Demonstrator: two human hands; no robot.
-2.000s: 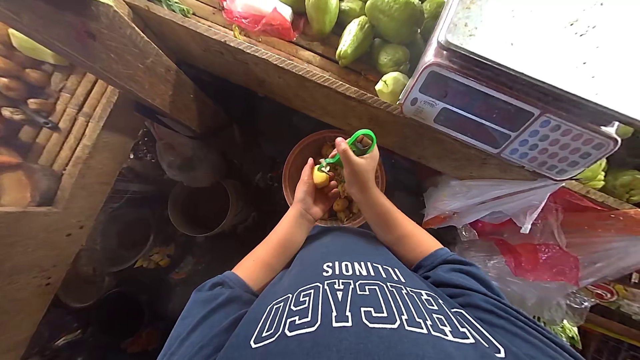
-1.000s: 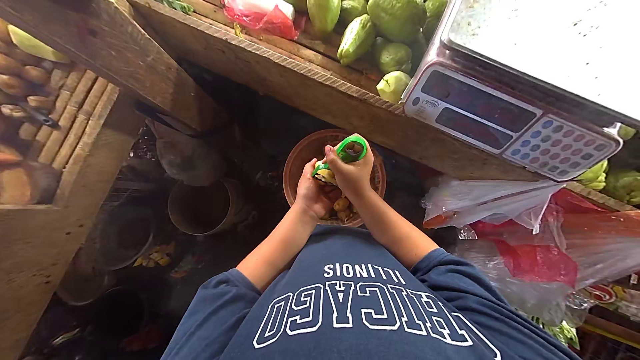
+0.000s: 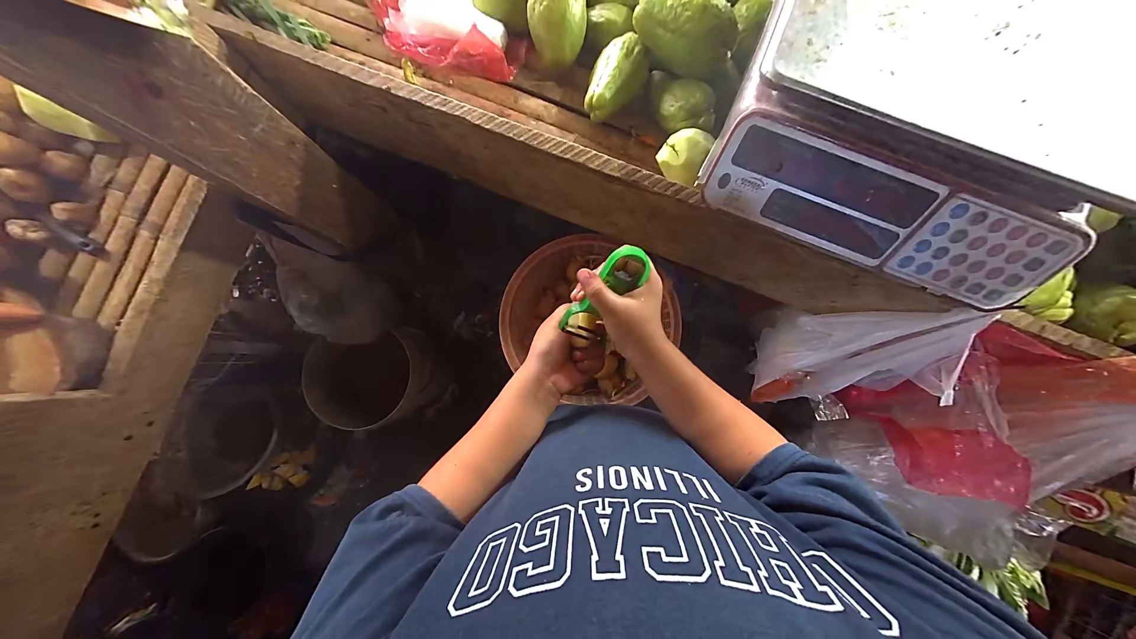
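Observation:
My right hand (image 3: pixel 635 306) is closed on a green plastic-handled peeler (image 3: pixel 628 257), its head lying against a small pale yellow piece of produce (image 3: pixel 581 327). That piece sits in my left hand (image 3: pixel 557 355), partly covered by the peeler and fingers; its exact kind cannot be told. Both hands are over a round reddish-brown plastic basket (image 3: pixel 519 333). Inside it, brownish-yellow pieces (image 3: pixel 612 377) show below and beside my hands.
A wooden stall edge (image 3: pixel 497 151) runs past the basket, with green chayotes (image 3: pixel 683 35) and a digital scale (image 3: pixel 825 186) above. Plastic bags (image 3: pixel 958 417) hang at right. A bucket (image 3: pixel 355 382) stands left, near a wooden post (image 3: pixel 204 124) and a bamboo-slatted shelf (image 3: pixel 133 240).
The peeler and my right hand have shifted over the piece in my left hand; two seconds ago more of its yellow surface showed. Both hands stay over the basket.

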